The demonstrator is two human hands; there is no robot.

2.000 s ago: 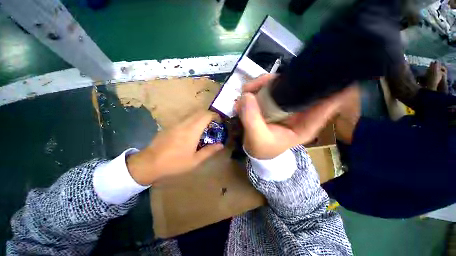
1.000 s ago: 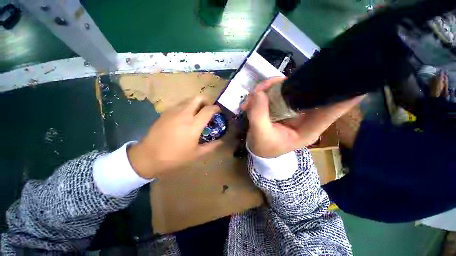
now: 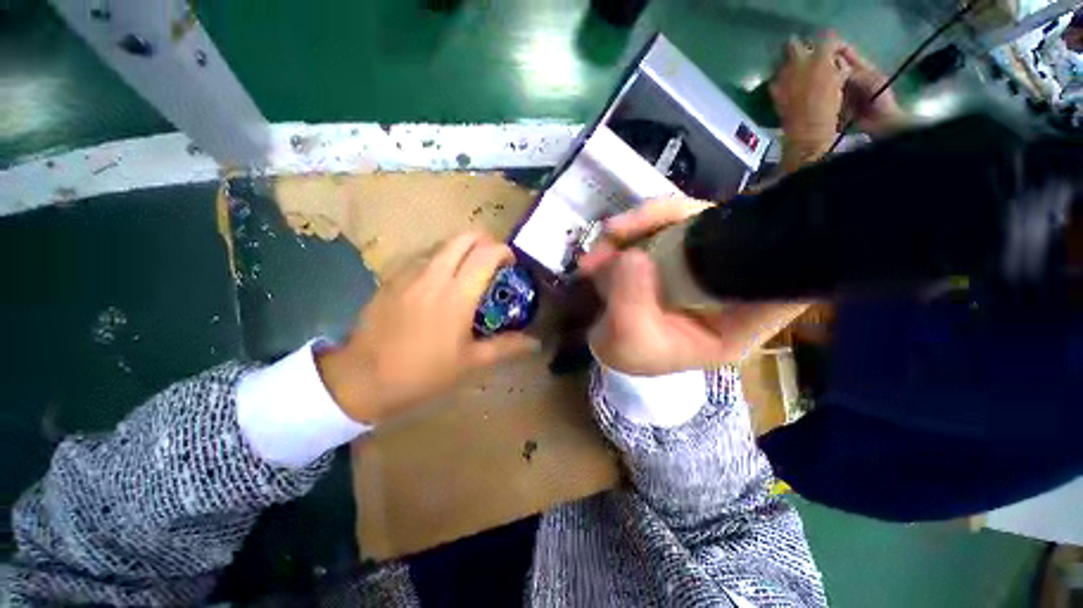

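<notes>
My left hand [image 3: 422, 327] holds a round blue-purple circuit board [image 3: 507, 299] between thumb and fingers, over the cardboard mat [image 3: 475, 439]. Whatever lies under the board is hidden. My right hand [image 3: 665, 309] is closed around the tan grip of the electric screwdriver [image 3: 855, 226], whose thick black barrel stretches to the right. The driver's tip is near the front end of the white-silver screw feeder [image 3: 552, 232], to the right of the board. The tip is too blurred to see clearly.
A scuffed white edge rail [image 3: 356, 147] runs behind the mat, with a post [image 3: 196, 89] at upper left. A co-worker's hands [image 3: 819, 89] are at upper right. A dark blue sleeve [image 3: 938, 404] is close on my right. A tan box edge [image 3: 774, 386] lies beside my right wrist.
The driver's barrel has swung lower and more level, and its tip end is at the feeder's front. The co-worker's hands have come into view behind the feeder. My left hand stays on the board.
</notes>
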